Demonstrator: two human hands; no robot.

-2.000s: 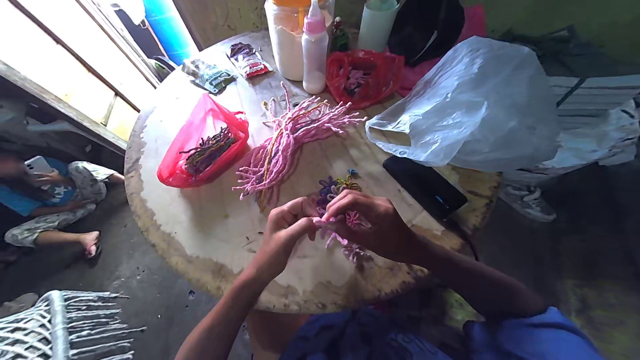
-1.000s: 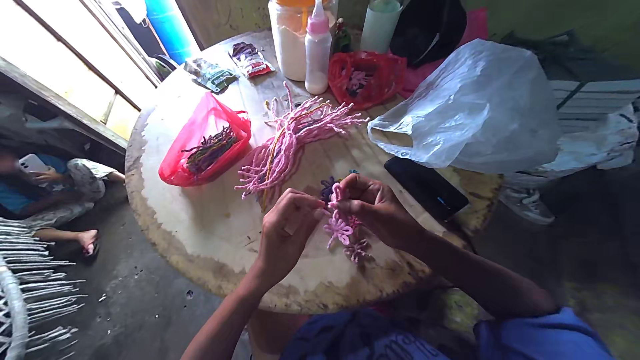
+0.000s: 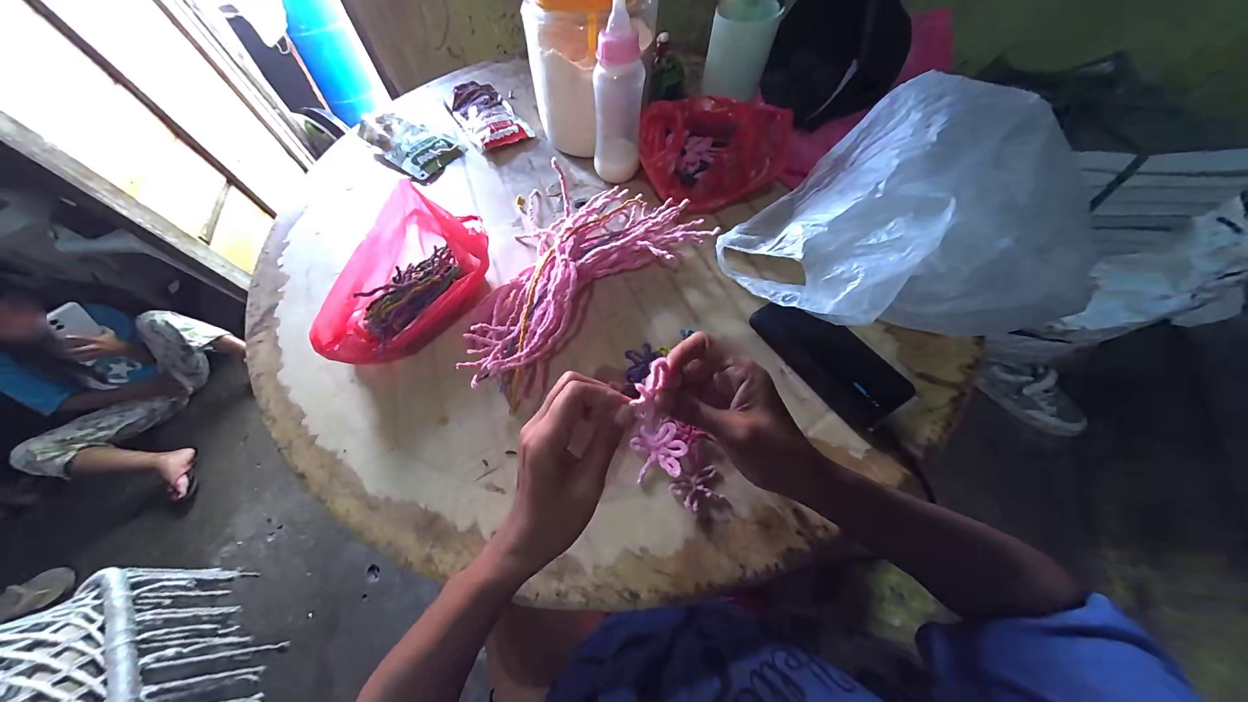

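Both hands meet over the near part of the round wooden table (image 3: 390, 487). My left hand (image 3: 570, 458) pinches the left side of a looped pink yarn piece (image 3: 651, 382). The fingers of my right hand (image 3: 741, 409) grip its right side. Just below lie pink yarn flowers (image 3: 661, 448), and a dark purple one (image 3: 640, 363) shows behind the fingers. Beyond my hands is a loose bundle of pink yarn strands (image 3: 546, 292) with a few yellow ones. Left of it, a red plastic bag (image 3: 341, 317) holds dark multicoloured strands (image 3: 409, 292).
A black phone (image 3: 829, 366) and a clear plastic bag (image 3: 936, 214) lie at the right. At the back stand a feeding bottle (image 3: 618, 107), a large jar (image 3: 565, 88) and another red bag (image 3: 717, 146). Small packets (image 3: 487, 115) lie back left. A person (image 3: 117, 370) sits on the floor at left.
The fingers of both hands have shifted around the pink yarn piece. Pink flowers below the hands show more plainly than two seconds ago.
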